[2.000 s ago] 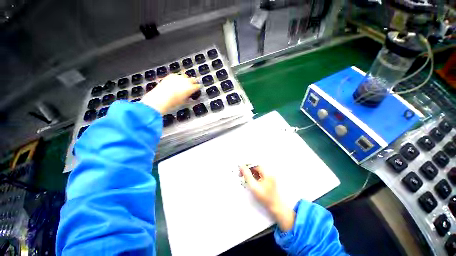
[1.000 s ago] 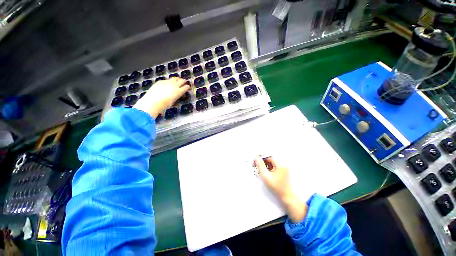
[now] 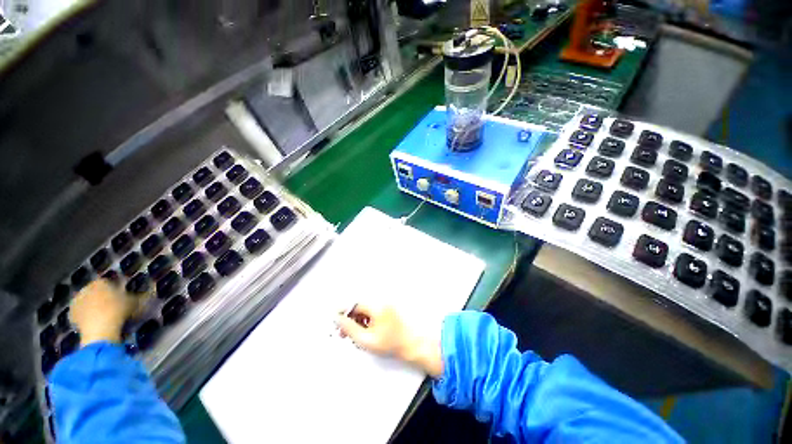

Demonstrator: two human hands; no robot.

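My left hand [image 3: 100, 310] is over the left blister tray [image 3: 291, 227], above its rows of black square housings [image 3: 194, 284]. It is blurred, and I cannot tell if its fingers hold a housing. My right hand [image 3: 378, 331] rests on the white board [image 3: 287, 347] with thumb and fingers pinched together. Something small and dark shows between its fingers, but I cannot tell what it is. A few tiny dark specks lie on the board beside the fingertips.
A blue control box [image 3: 482, 160] with knobs stands beyond the board, with a clear jar [image 3: 467, 100] and tubes on top. Another tray of housings [image 3: 599, 247] lies to the right, reaching past the bench edge. An orange stand [image 3: 593, 39] is at the back.
The view has turned right, bringing more of the right tray into sight. My left hand has moved to the left part of the tray. My right hand stays on the board.
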